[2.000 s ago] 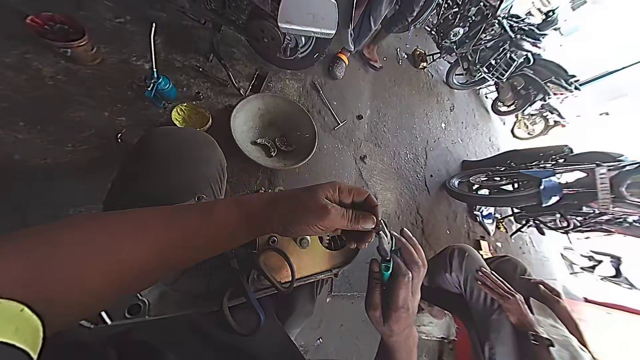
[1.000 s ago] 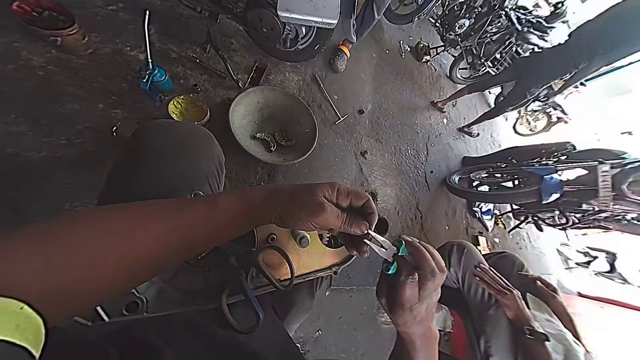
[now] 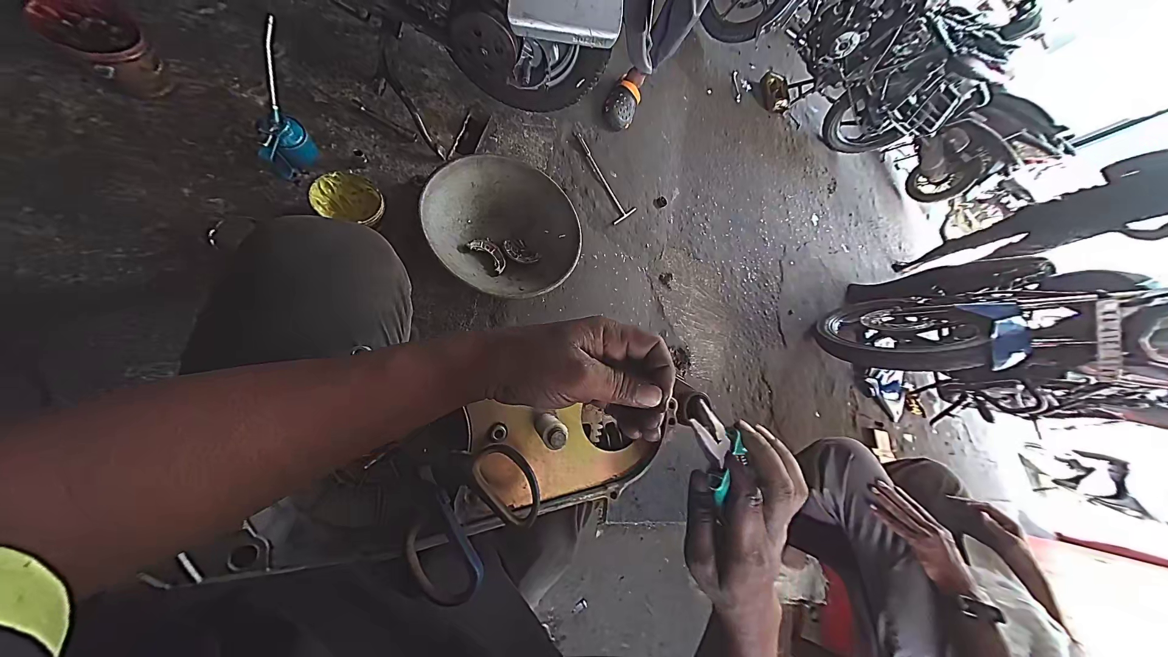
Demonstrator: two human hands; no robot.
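Observation:
My left hand (image 3: 607,374) reaches over a gold-coloured engine side plate (image 3: 570,474), thumb and fingers pinched together beside the plate's round opening. What lies between those fingertips is too small or hidden to tell. Just to the right, my right hand (image 3: 744,511) grips pliers (image 3: 714,443) with green handles, their metal jaws pointing towards the left fingertips. A round metal post (image 3: 551,429) stands up from the plate, and dark toothed parts show in the opening. A dark looped cord or cable (image 3: 444,557) hangs beside the casing.
A grey metal bowl (image 3: 500,219) holds curved metal parts. Near it are a T-handle tool (image 3: 602,178), a yellow tub (image 3: 347,198) and a blue oil can (image 3: 287,146). Another person's hands rest on their knees (image 3: 844,497) at right. Motorcycles (image 3: 912,333) stand beyond.
The pliers and my right hand have turned, and the jaws are closer together than one second ago. A walking person in the background has moved to the right.

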